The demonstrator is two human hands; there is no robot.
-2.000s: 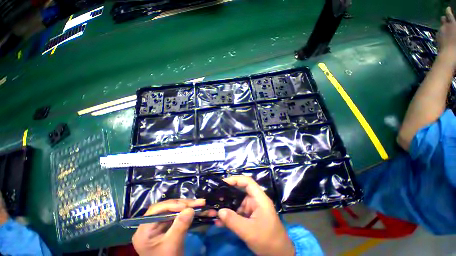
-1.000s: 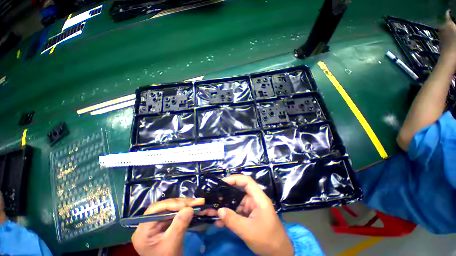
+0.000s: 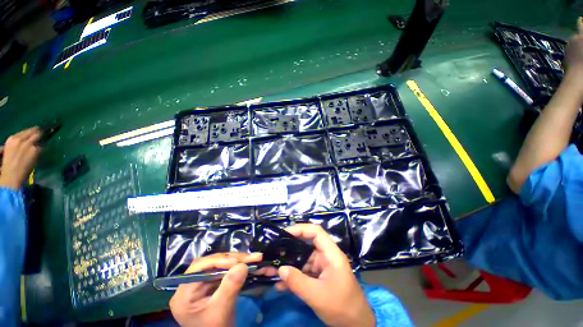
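My right hand [image 3: 326, 278] holds a black plastic housing [image 3: 281, 248] between thumb and fingers over the near edge of the black compartment tray [image 3: 294, 153]. My left hand [image 3: 214, 287] grips silver tweezers [image 3: 198, 278]; their tip end reaches the housing's near-left edge, partly hidden by fingers. A small gold piece shows on the housing. The white sticker strip [image 3: 208, 197] lies across the tray. Several housings [image 3: 348, 144] lie in the tray's far cells. Small gold pieces are scattered in the clear blister tray [image 3: 105, 239] on the left.
A loose housing [image 3: 75, 169] lies beyond the blister tray. A neighbour's hand [image 3: 21, 153] holds a dark part at far left. Another person's arm [image 3: 543, 128] is at right, near a marker pen [image 3: 512, 86]. Yellow tape [image 3: 450, 140] and a black post [image 3: 412, 38] stand beyond.
The neighbour's hand at left has come in, and the farther loose black part no longer lies on the bench there. A small dark item now shows beside the post. My hands have barely moved.
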